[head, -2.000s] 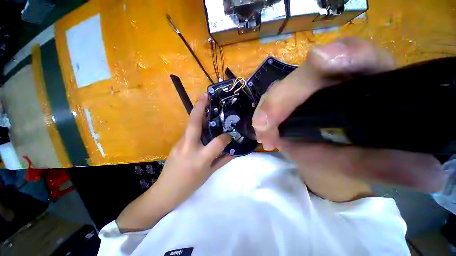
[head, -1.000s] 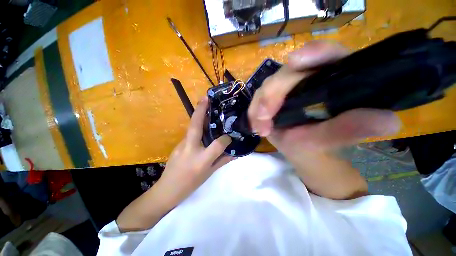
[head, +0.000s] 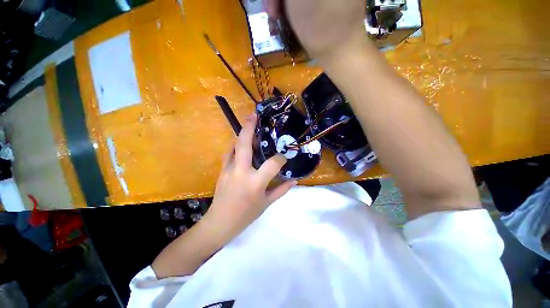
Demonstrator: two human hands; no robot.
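The black housing (head: pixel 294 166) lies open side up at the bench's near edge, with a white gear, a small white round part and thin wires showing inside. My left hand (head: pixel 247 168) holds its left side, fingers on the rim and thumb over the lower part. The black matching half (head: pixel 325 99) lies to its right, with brown and orange wires running across to it. My right hand (head: pixel 328 27) is at the top over the left mechanism of the screw feeder (head: pixel 265 45); its fingertips are blurred and cut off by the picture's edge. The electric screwdriver is not visible.
A silver-grey plate (head: pixel 357 161) sits below the matching half. A flat black strip (head: pixel 228 114) and a thin dark lead (head: pixel 229 66) extend from the housing. A white paper sheet (head: pixel 114 72) is on the orange bench at left. A person's pale clothing (head: pixel 531 210) shows at far right.
My right hand has left the screwdriver and moved from the housing up to the feeder. The screwdriver has gone from view, uncovering the matching half, wires and plate. My left hand still holds the housing.
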